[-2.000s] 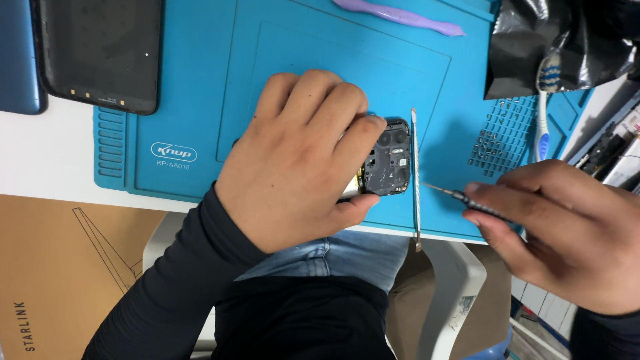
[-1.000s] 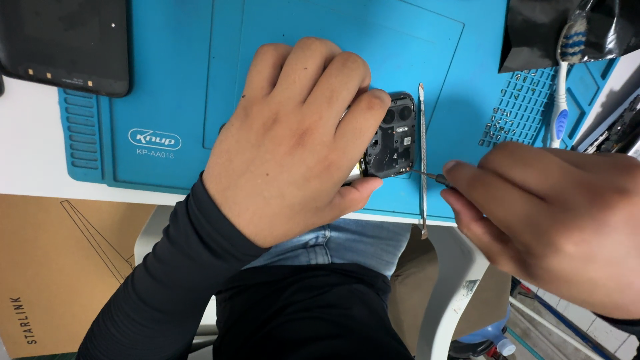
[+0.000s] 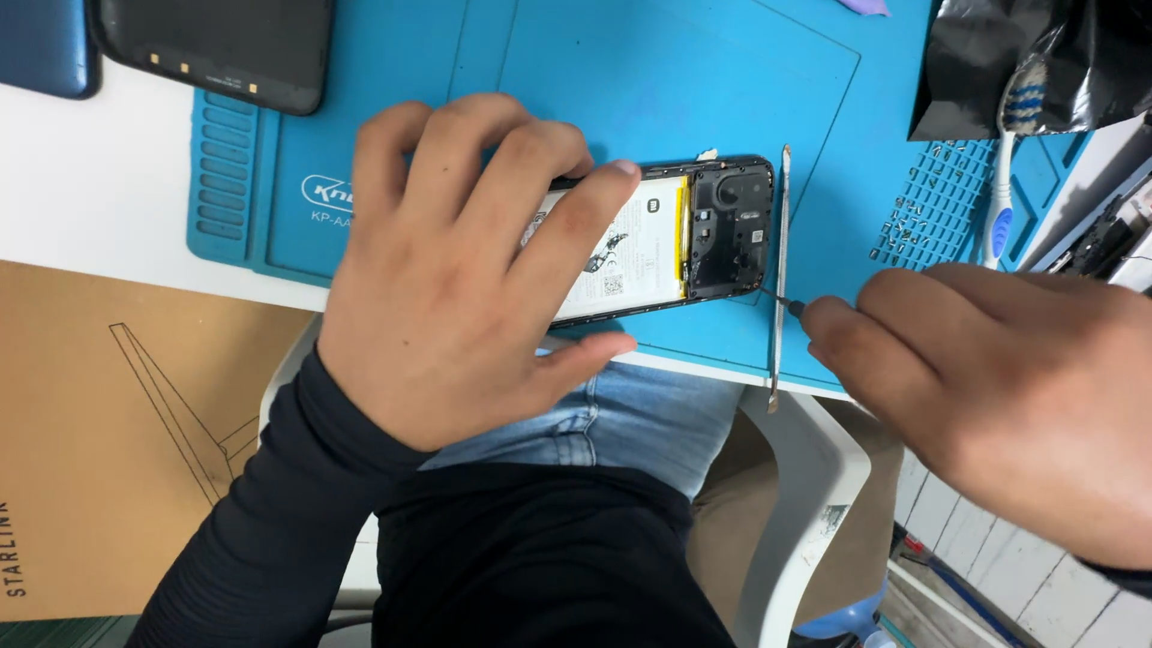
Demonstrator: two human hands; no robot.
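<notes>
An opened smartphone (image 3: 729,229) lies on the blue silicone repair mat (image 3: 684,81), its white battery (image 3: 661,243) and black inner cover exposed. Across the battery side lies my left hand (image 3: 459,261), fingers and thumb at the phone's two long edges, gripping it. My right hand (image 3: 972,378) pinches a small precision screwdriver (image 3: 793,308), whose tip is at the lower right corner of the phone; whether it sits in a screw cannot be told. A thin metal pry tool (image 3: 781,270) lies just right of the phone, passing under the screwdriver's shaft and over the mat's front edge.
Small screws (image 3: 904,220) are scattered on the mat's grid at the right, beside a toothbrush (image 3: 1001,198) and a black plastic bag (image 3: 972,63). A black phone back cover (image 3: 216,45) and a blue phone (image 3: 45,45) lie upper left. A cardboard box (image 3: 81,405) is lower left.
My left hand has shifted left along the phone, so more of the battery shows. The screwdriver, away from the phone two seconds ago, has its tip at the phone's corner.
</notes>
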